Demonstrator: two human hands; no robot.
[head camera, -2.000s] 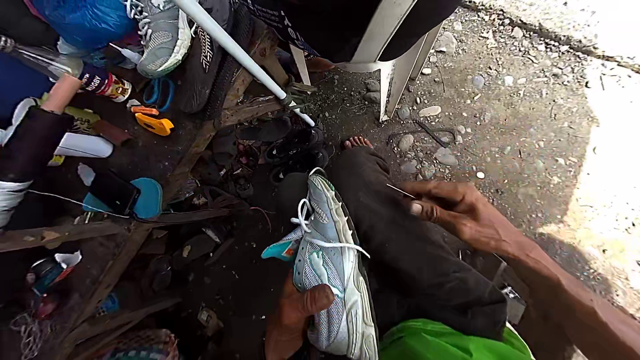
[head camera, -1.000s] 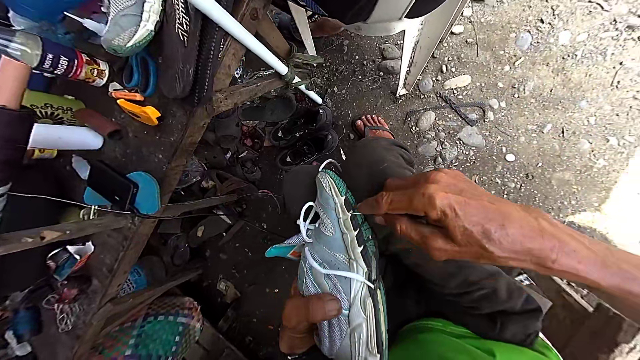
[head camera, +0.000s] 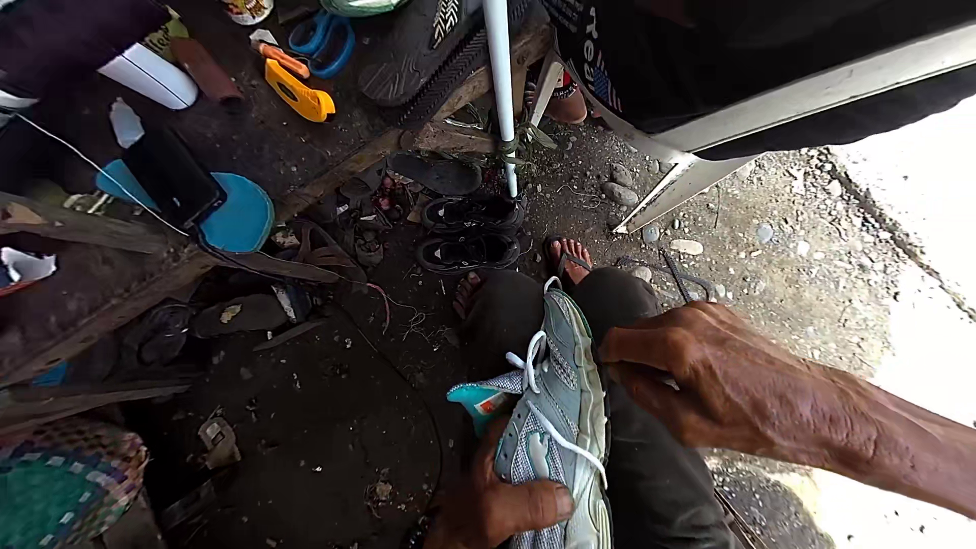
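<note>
A grey mesh sneaker (head camera: 560, 427) with white laces and a turquoise-lined tongue lies over my trousered legs, toe pointing up the view. Around its heel end my left hand (head camera: 503, 488) is wrapped, thumb on the upper. My right hand (head camera: 679, 366) is at the outer edge of the sole near the toe, its thumb and forefinger pinched together. A thin needle-like tool showed in that hand two seconds ago; now whatever the fingertips pinch is hidden.
On the wooden bench at upper left are a yellow cutter (head camera: 299, 91), blue-handled scissors (head camera: 324, 42), a black phone (head camera: 174, 174) and a dark shoe sole (head camera: 400, 57). Black shoes (head camera: 467, 252) stand on the ground. A white chair (head camera: 686, 183) and a white pole (head camera: 501, 91) are ahead.
My right hand was away from the sneaker two seconds ago, with a thin tool showing; it has come to the sole's edge. My left hand keeps its hold. The view has shifted.
</note>
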